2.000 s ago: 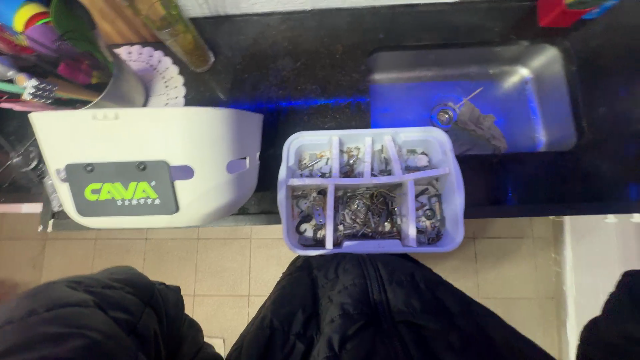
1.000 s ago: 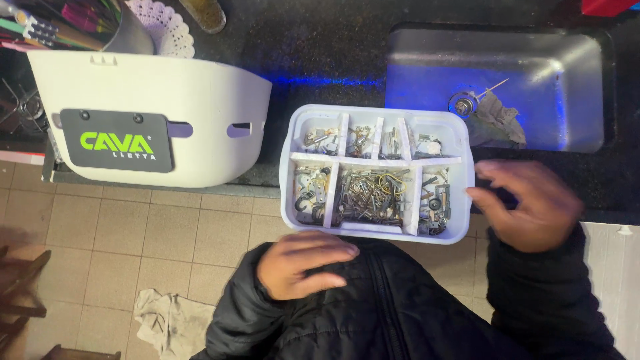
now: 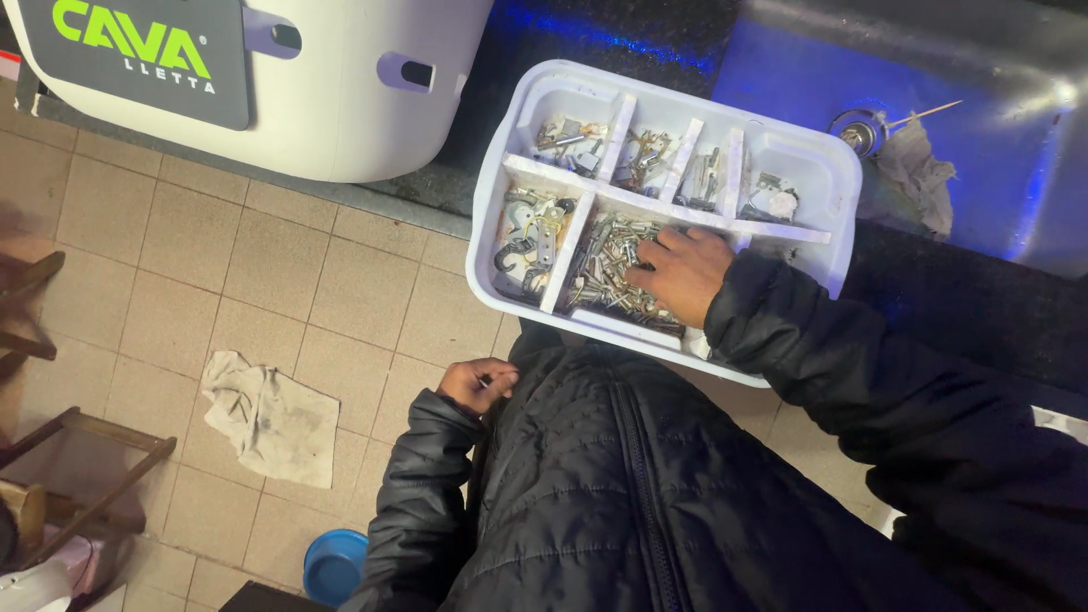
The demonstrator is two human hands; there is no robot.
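A white plastic tray with dividers [image 3: 489, 195] lies at the counter's front edge. My right hand [image 3: 687, 270] reaches into its large front middle compartment, fingertips among the screws and bolts [image 3: 608, 268]; whether it grips any cannot be told. Metal brackets and black hooks [image 3: 531, 242] fill the front left compartment. Small metal hardware [image 3: 646, 157] lies in the back compartments, and my right sleeve partly covers the front right one. Off the tray, my left hand [image 3: 480, 384] is curled beside the jacket, in front of the counter; its palm is hidden.
A white plastic container with a dark printed panel [image 3: 340, 102] stands left of the tray. On the right is a metal sink [image 3: 790, 76] holding a crumpled cloth [image 3: 918, 174] and a thin stick. A cloth [image 3: 272, 421], a blue basin [image 3: 336, 565] and wooden furniture [image 3: 93, 476] are below.
My right hand has moved from the tray's right edge into its middle compartment. My left hand has gone from near the tray's front to beside the jacket. The view has shifted and turned.
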